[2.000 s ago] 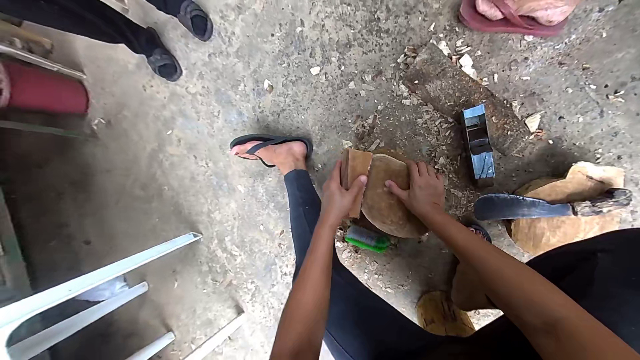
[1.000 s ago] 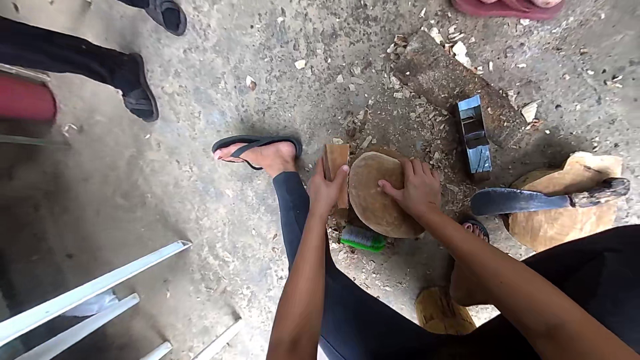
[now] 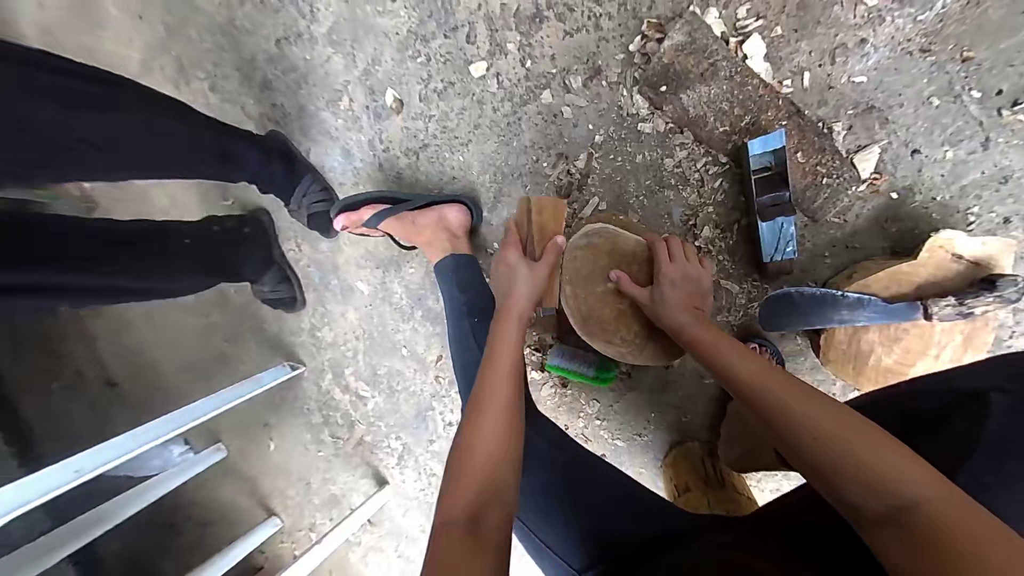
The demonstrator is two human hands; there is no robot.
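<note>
My left hand (image 3: 524, 272) grips a rectangular wooden block (image 3: 547, 228) against the left edge of a rounded wooden piece (image 3: 612, 296). My right hand (image 3: 676, 288) presses on the right side of that piece, thumb on its top face and fingers over its far edge. Something wooden lies under the rounded piece, mostly hidden. A green brush (image 3: 582, 366) rests on the floor just below it. The underside of the block is hidden.
A hand plane (image 3: 773, 197) stands on the floor at right. Near it a large knife (image 3: 840, 310) lies across a wood stump (image 3: 908, 344). Wood chips litter the concrete. A person's legs (image 3: 144, 136) are at left, above white metal bars (image 3: 152, 436).
The other person's feet have come closer to my sandalled foot. My left hand and the block have shifted along the edge of the rounded piece. The view has moved.
</note>
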